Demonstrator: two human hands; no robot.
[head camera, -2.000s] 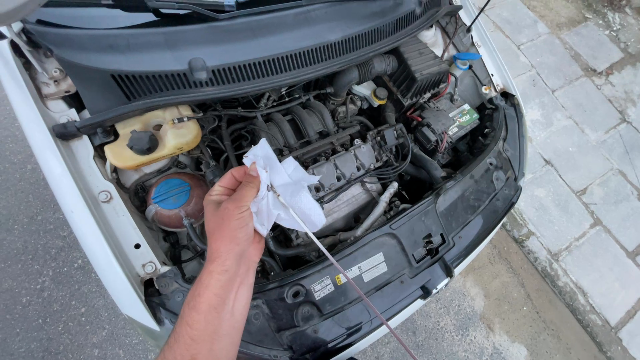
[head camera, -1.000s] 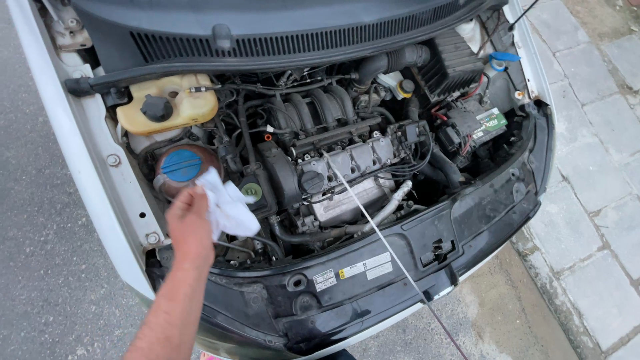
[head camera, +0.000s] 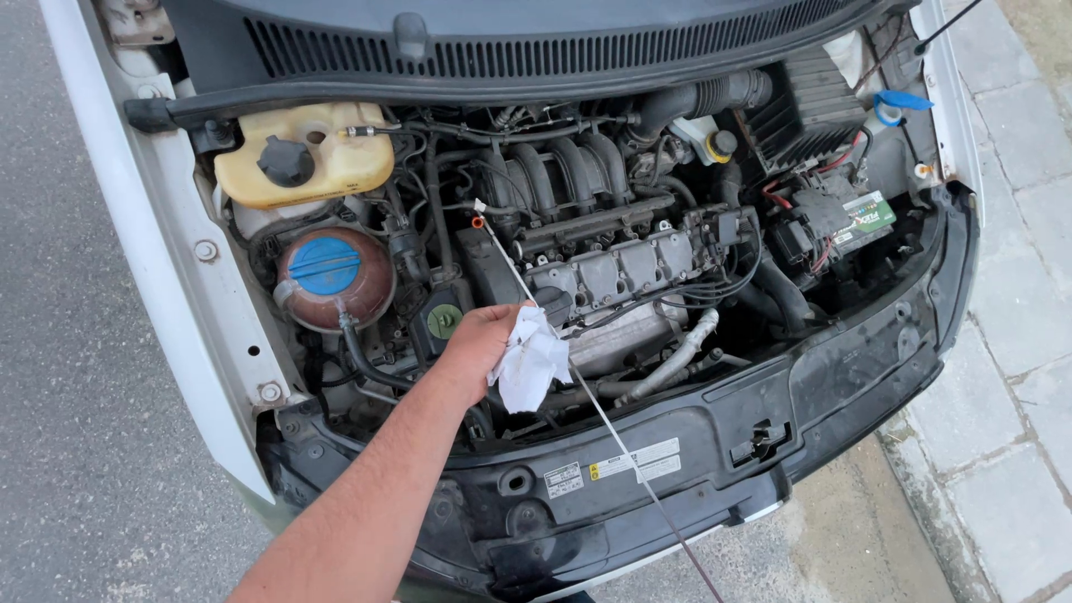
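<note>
My left hand (head camera: 484, 345) pinches a crumpled white paper or cloth wipe (head camera: 533, 362) over the front left of the engine. A long thin dipstick (head camera: 618, 440) slants across the view, its tip above the engine's left side near an orange ring (head camera: 477, 222). It passes at the wipe's upper edge; whether the wipe presses on it cannot be told. The dipstick's other end runs out at the bottom of the view, and my right hand is not seen. Beneath and right of the wipe lies the engine (head camera: 624, 272) with a black filler cap (head camera: 553, 303).
Left of the engine stand a yellowed reservoir (head camera: 368, 163) with a black cap and a round coolant tank (head camera: 377, 280) with a blue cap. A battery (head camera: 867, 222) and a black air filter box (head camera: 808, 109) sit at the right. The black front panel (head camera: 712, 435) borders the bay.
My left hand with the wipe has moved from near the blue coolant cap to beside the dipstick. The dipstick's tip has shifted left over the engine since one second ago.
</note>
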